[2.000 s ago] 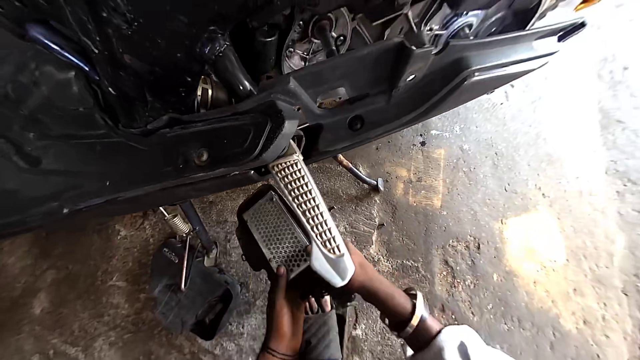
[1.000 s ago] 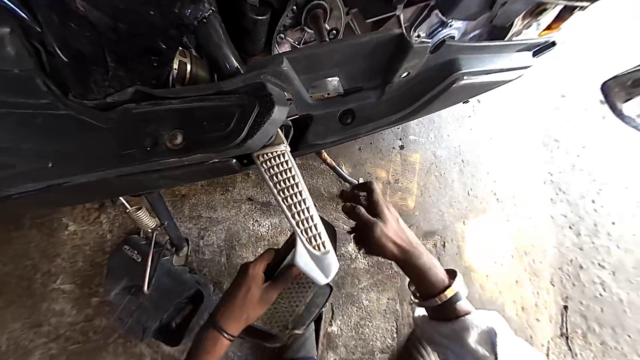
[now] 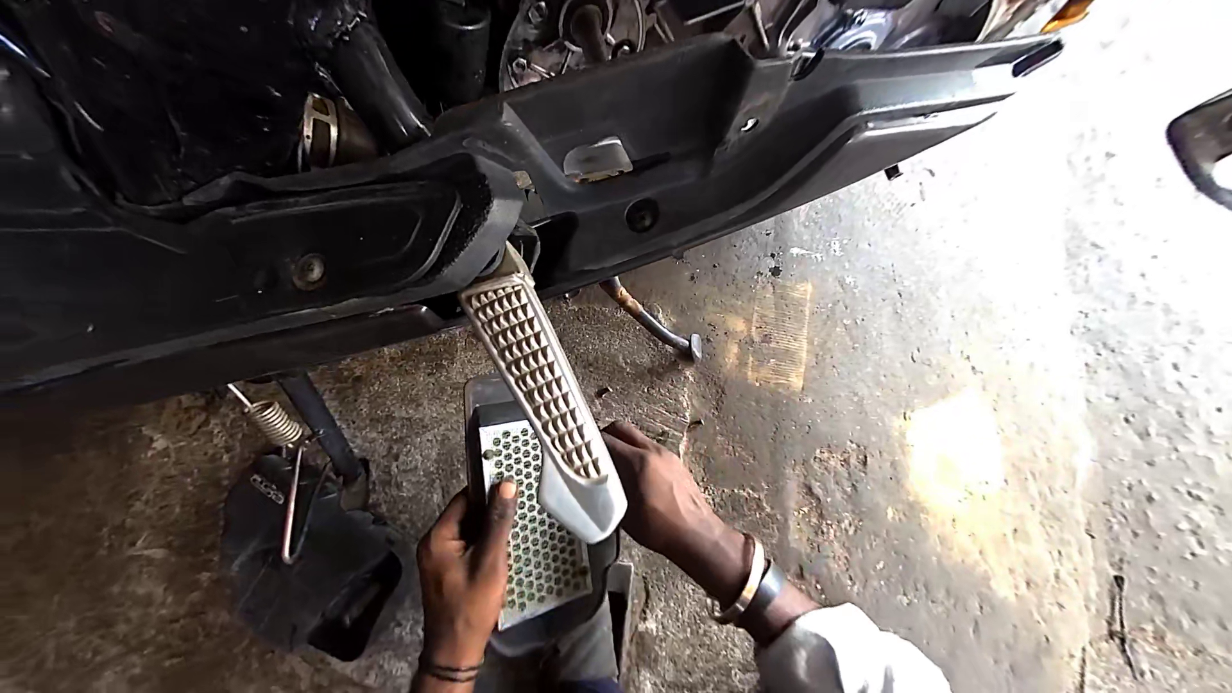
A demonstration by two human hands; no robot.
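A dark tray-like housing with a perforated light panel (image 3: 544, 539), likely an air filter element, lies below the scooter's side. My left hand (image 3: 467, 568) grips its left edge, with the thumb on the perforated face. The metal footrest (image 3: 544, 395) with a ribbed tread juts out over the housing and hides part of it. My right hand (image 3: 664, 486) is at the housing's right side, just beyond the footrest; its fingertips are hidden, so its hold cannot be told.
The scooter's black plastic side panel (image 3: 385, 231) spans the top, with engine parts (image 3: 587, 34) exposed above it. A black plastic cover (image 3: 298, 568) lies on the floor at left, near a stand spring (image 3: 276, 423). A curved metal lever (image 3: 654, 322) sticks out below the panel. A dark-framed object (image 3: 1203, 144) is at far right.
My right hand was near the curved lever one second ago and has come down and left to the housing. The perforated face now shows more fully beside the footrest. My left hand stays on the housing.
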